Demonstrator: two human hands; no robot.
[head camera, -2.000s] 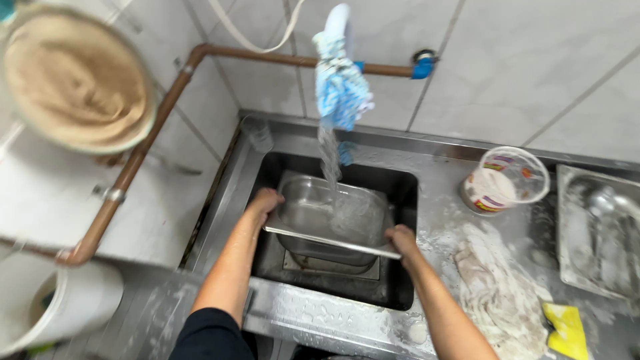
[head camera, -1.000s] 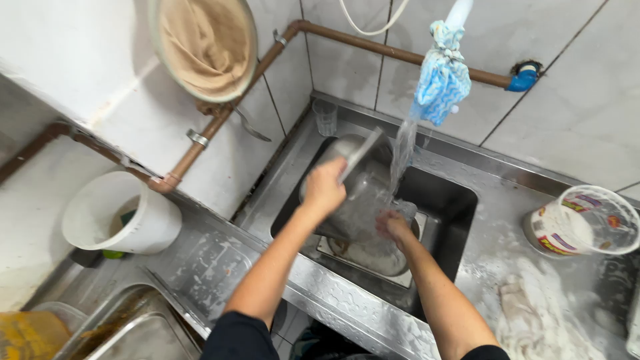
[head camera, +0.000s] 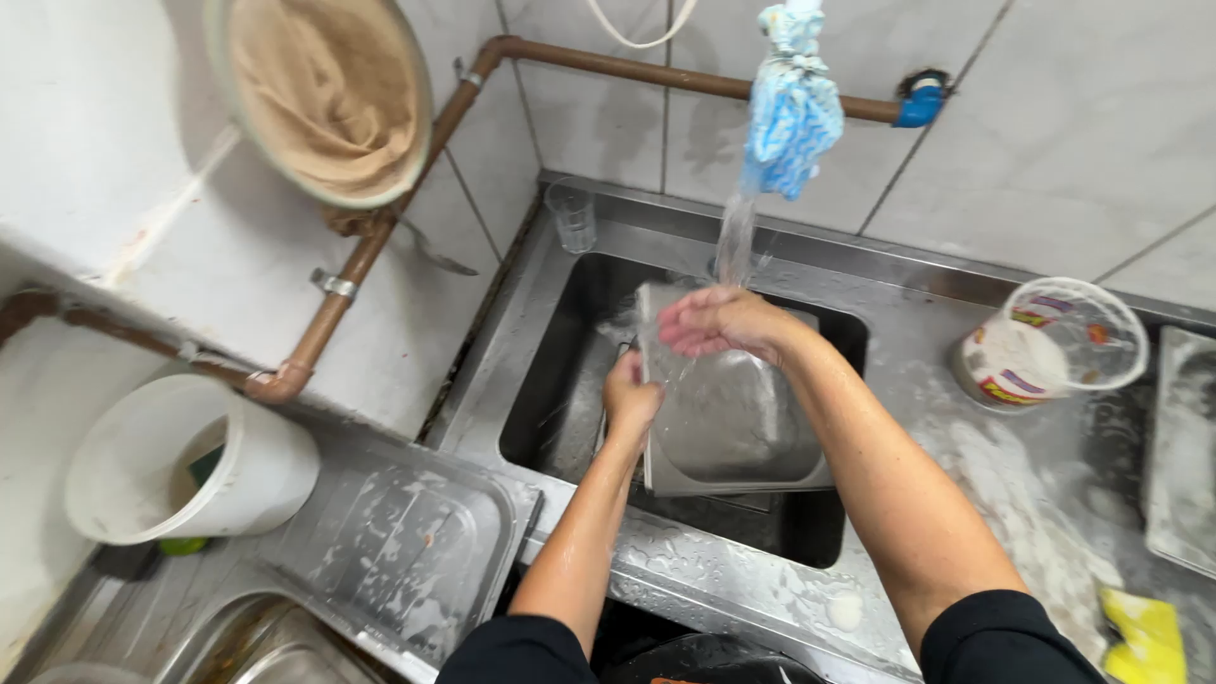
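Observation:
A rectangular stainless steel pan (head camera: 736, 418) is tilted over the sink basin (head camera: 855, 351). My left hand (head camera: 632, 394) grips its left edge. My right hand (head camera: 727, 323) is spread, palm visible, over the pan's upper part beneath the running water (head camera: 736, 237); whether it touches the metal I cannot tell. The water falls from a spout wrapped in a blue and white cloth (head camera: 796, 104). Part of the basin's floor is hidden by the pan and my hands.
A clear plastic tub (head camera: 1012, 366) and a soapy metal tray (head camera: 1187, 446) are on the right counter, with a yellow cloth (head camera: 1143, 636). A glass (head camera: 573, 218) stands behind the basin. At left are a white bucket (head camera: 256, 475), a copper-coloured pipe (head camera: 351, 275) and a hanging cloth-lined container (head camera: 328, 95).
The pan was held level by both hands, then turned, and is now tilted with only my left hand gripping its edge. My right hand has moved up beneath the stream, fingers spread.

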